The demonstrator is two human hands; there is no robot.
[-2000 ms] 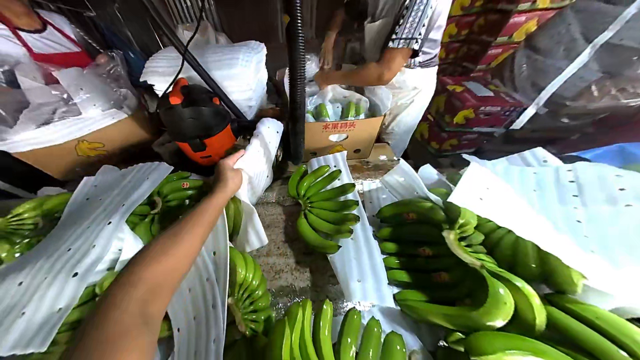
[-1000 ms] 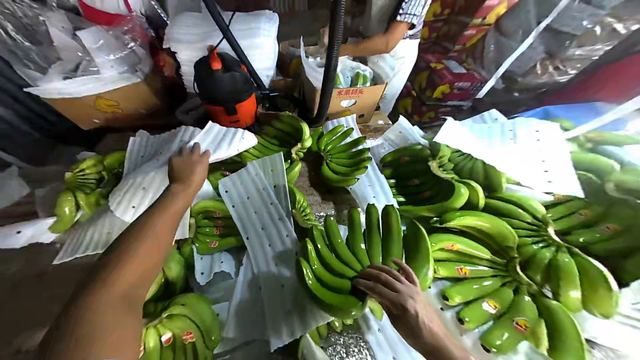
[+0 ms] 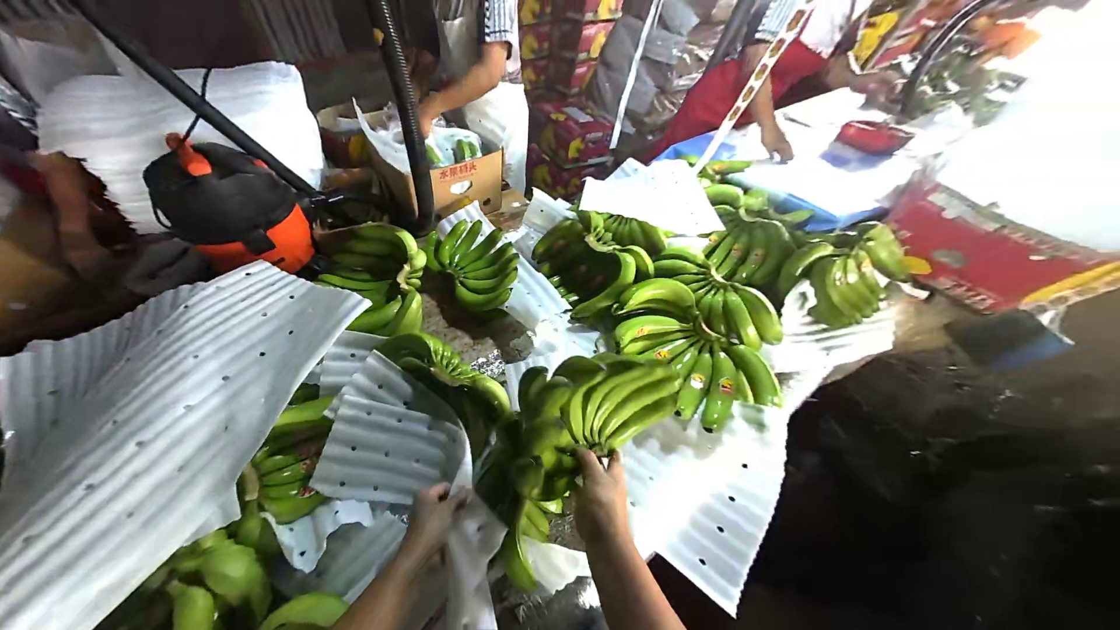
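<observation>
My right hand (image 3: 602, 494) grips the stem end of a bunch of green bananas (image 3: 621, 398), tilted up over other bananas near the middle. To its left, my left hand (image 3: 430, 521) pinches the edge of a white perforated foam sheet (image 3: 389, 437). A larger perforated foam sheet (image 3: 175, 420) covers much of the left side. Behind my hands, a small green bunch (image 3: 477, 267) rests on the surface, and stickered green bananas (image 3: 704, 363) lie on foam to the right.
An orange and black vacuum cleaner (image 3: 232, 206) stands back left, below a black hose (image 3: 407, 114). A person's hands are at a cardboard box (image 3: 468, 179) of bananas. Another person leans over a blue-edged surface (image 3: 814, 206) at back right, beside a red box (image 3: 997, 245).
My right hand has gone from resting on a bunch's fingers to gripping a bunch by its stem end. My left hand has left the far-left sheet and holds another. The view has swung right.
</observation>
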